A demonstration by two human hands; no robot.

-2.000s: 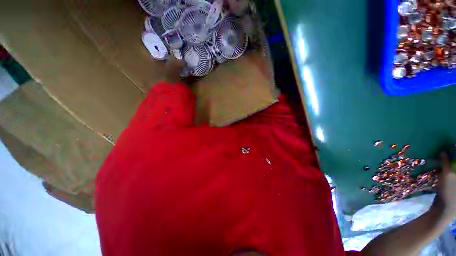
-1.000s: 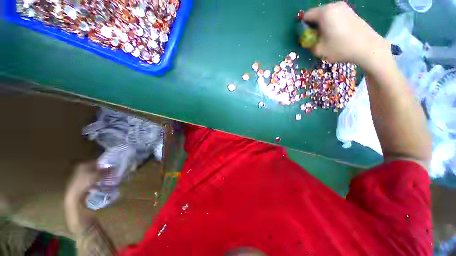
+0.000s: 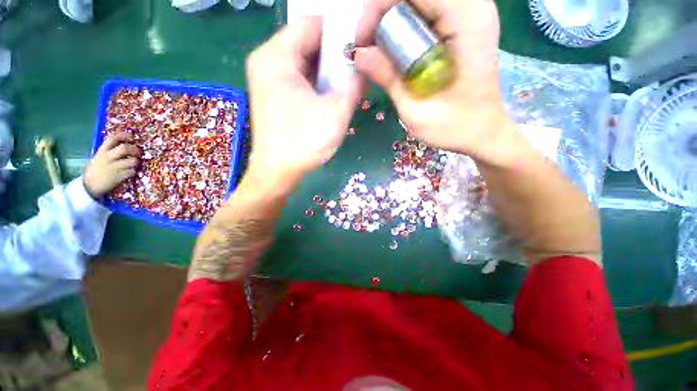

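Observation:
My left hand [image 3: 294,99] holds a white plastic part [image 3: 336,42], probably a fan's clip base, at the top centre; its upper end is cut off by the frame edge. My right hand [image 3: 451,84] grips the soft-face hammer [image 3: 409,46] by its metal head, with the yellow face pointing down and right. Its thumb and index finger pinch a small shiny disc [image 3: 350,51] against or very near the white part. A loose pile of copper and silver discs [image 3: 374,200] lies on the green bench below my hands.
A blue tray [image 3: 243,137] of discs stands at left, with another person's hand [image 3: 112,166] in it. A tan-handled hammer [image 3: 49,159] lies left of it. A clear plastic bag [image 3: 550,99] lies under my right forearm. White fans [image 3: 676,141] and a metal bracket [image 3: 665,57] are at right.
My left hand has come up from the box to the bench, now with a white part. My right hand has moved left to meet it. The view has swung, and another person's hand shows.

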